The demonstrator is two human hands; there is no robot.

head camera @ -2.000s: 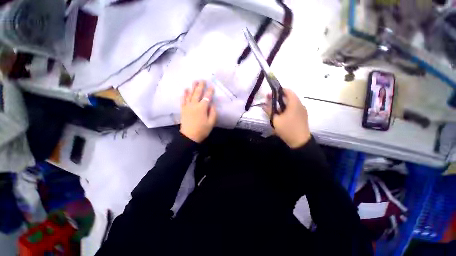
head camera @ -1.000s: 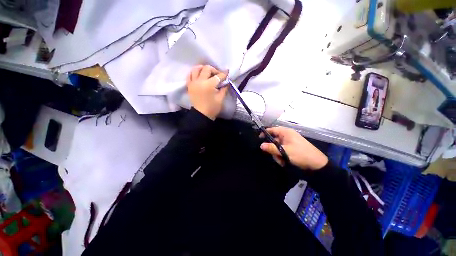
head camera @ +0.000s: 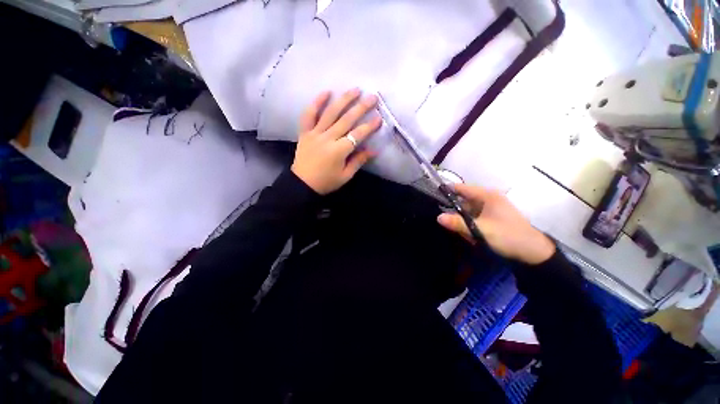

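Note:
A white garment panel [head camera: 339, 55] lies over the table's front edge. Maroon strips [head camera: 493, 83] run along its right side. My left hand [head camera: 335, 142], bare with a ring, rests on the panel with fingers spread, holding nothing. My right hand [head camera: 505, 225] holds the black handles of the fabric shears [head camera: 410, 147]. The blades point up and left over the panel, their tip just right of my left fingertips. Whether the blades are parted is hard to tell. Dark thread tails show on the panel.
The sewing machine [head camera: 663, 106] stands at the right, with a lit smartphone [head camera: 618, 207] on its bed. Another white panel with maroon strips [head camera: 158, 213] hangs at lower left. A blue plastic basket [head camera: 489, 308] is below the table. Tan cardboard [head camera: 162, 35] lies at upper left.
The view has shifted. My left hand has gone from gathering the panel at the blades to lying spread on it. The panel lies flatter. The shears remain in my right hand.

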